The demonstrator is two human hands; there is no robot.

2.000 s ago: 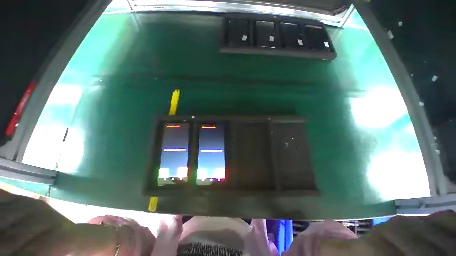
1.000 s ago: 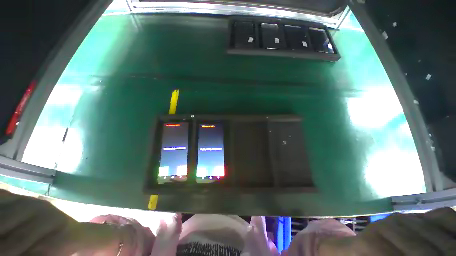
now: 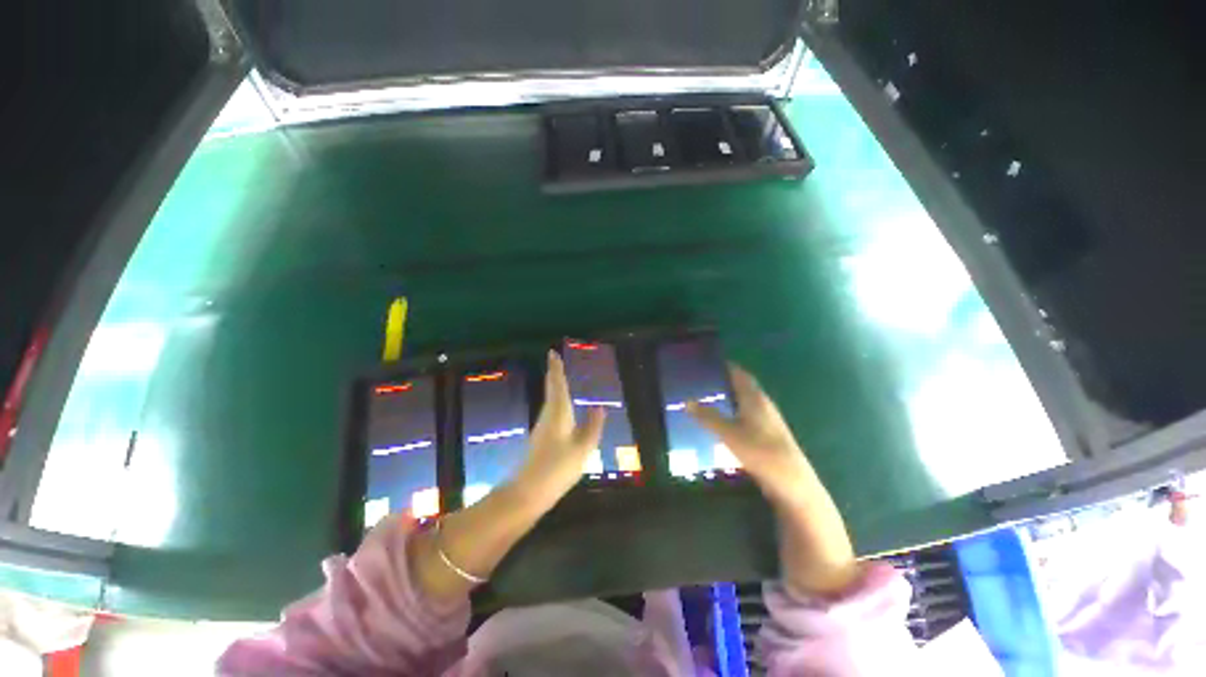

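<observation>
The black phone tray (image 3: 622, 545) lies on the green mat, with lit smartphones in its first (image 3: 401, 443) and second (image 3: 493, 430) slots. A third lit smartphone (image 3: 593, 377) is at the third slot, and my left hand (image 3: 562, 443) holds it by its left edge, thumb over the screen. A fourth lit smartphone (image 3: 690, 377) is at the fourth slot, and my right hand (image 3: 761, 430) holds it by its right edge, thumb over the lower screen. Whether these two rest fully in their slots cannot be told. All four show dark-blue home screens.
A second black tray (image 3: 569, 181) with dark phones stands at the back of the mat. A yellow tape strip (image 3: 396, 328) lies behind the near tray. A blue crate (image 3: 1005, 602) with black racks is at lower right. Another person's pink sleeve (image 3: 1124, 595) shows at the right edge.
Both hands have come from the lower corners to the tray. Lit phones now show at the third and fourth slots, which were empty. The view has shifted and turned slightly.
</observation>
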